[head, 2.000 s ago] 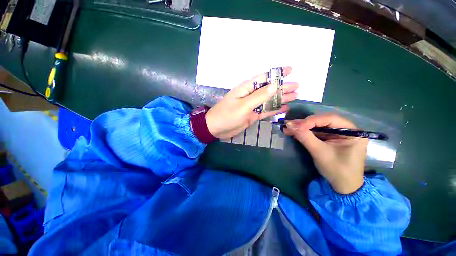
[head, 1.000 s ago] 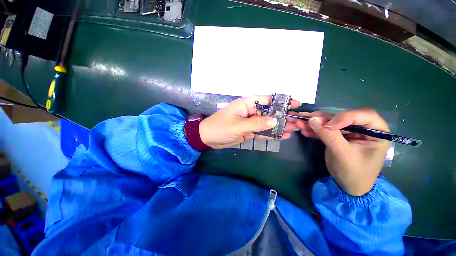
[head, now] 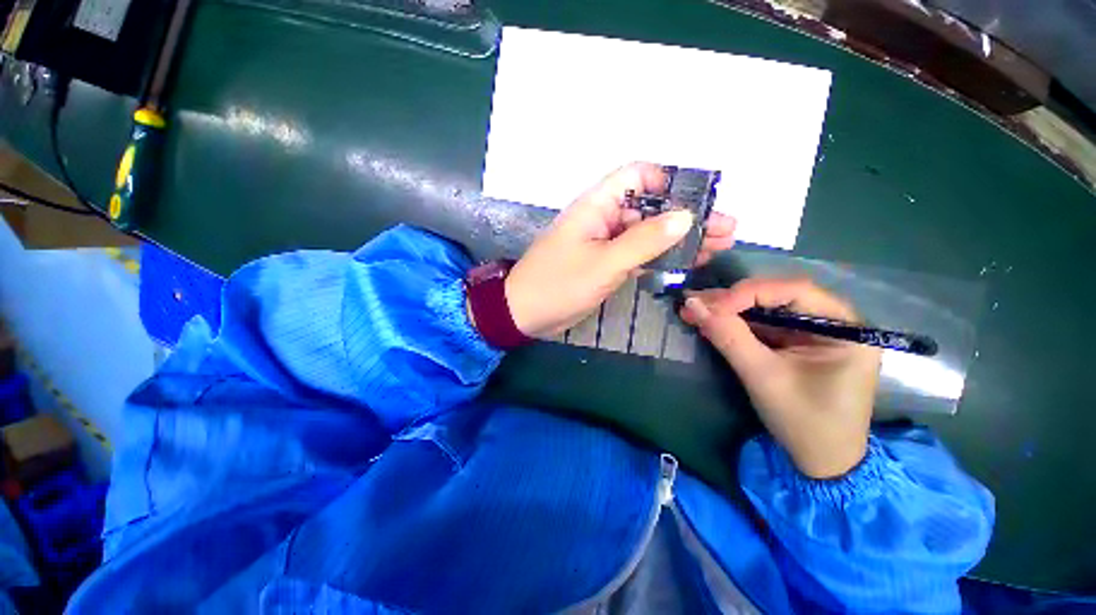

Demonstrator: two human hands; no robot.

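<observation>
My left hand [head: 589, 267] holds a dark grey circuit board module [head: 691, 198] between thumb and fingers, over the lower edge of a white paper sheet [head: 655, 126]. My right hand [head: 799, 354] holds a slim black pen-like tool [head: 841, 326] with pale lettering. Its tip points left, at the upper end of the grey-brown adhesive strips [head: 615, 322], just below the module. Whether the tip touches a strip cannot be told. The strips lie side by side on a clear glossy film [head: 925, 306], partly under both hands.
A yellow-and-black screwdriver [head: 129, 174] lies at the left beside a black box [head: 96, 36] with a white label and cable. A clear tray's edge [head: 361, 34] is at the upper left. A raised rail [head: 937, 72] runs along the upper right. The mat is dark green.
Since one second ago, the module and my left hand have moved up, away from the tool. The tool tip has moved from the module to the strips. The view has shifted slightly.
</observation>
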